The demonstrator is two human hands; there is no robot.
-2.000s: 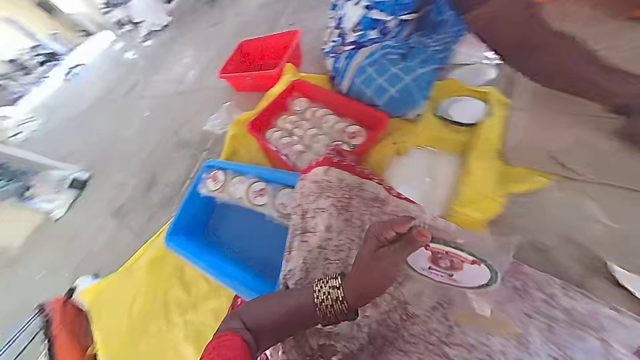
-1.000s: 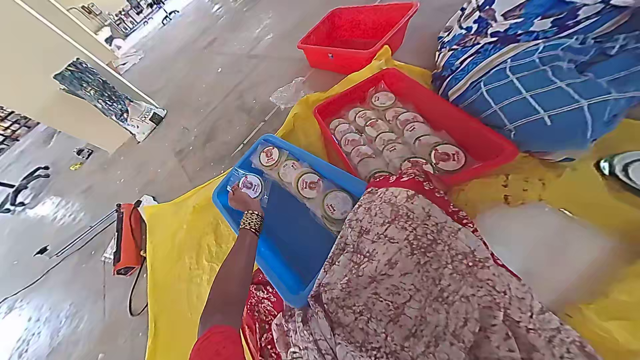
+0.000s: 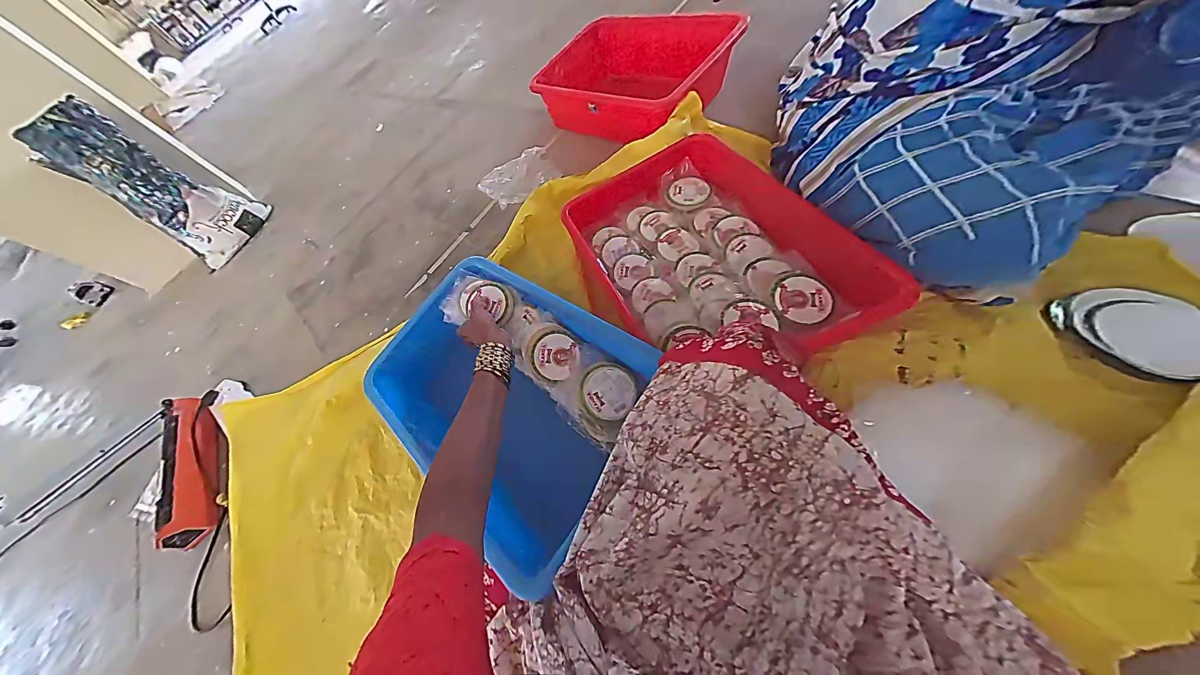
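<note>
My left hand (image 3: 483, 323), with gold-coloured bangles at the wrist, is at the far corner of a blue plastic tub (image 3: 539, 583). Its fingers are on a round-labelled clear plastic packet (image 3: 489, 298); the fingertips are partly blurred. Beside it, other packets with round labels (image 3: 553, 355) overlap in a row along the tub's right side. A red plastic tub (image 3: 867, 281) to the right holds several rows of similar packets (image 3: 677, 245). My right hand is not in view. Patterned cloth (image 3: 731, 506) covers my lap and overlaps the near edges of both tubs.
Yellow sheeting (image 3: 319, 497) lies under the tubs. Another red tub (image 3: 637, 70) stands beyond. At right are a person's blue patterned clothing (image 3: 975, 169), round-labelled pieces (image 3: 1139, 330) and a blurred whitish pile (image 3: 966, 459). An orange device (image 3: 186, 469) with a cable lies left.
Two seconds ago my left hand held a labelled packet over my lap; a second ago the hand was at the blue tub's left edge with one. Now it is at the row's far end.
</note>
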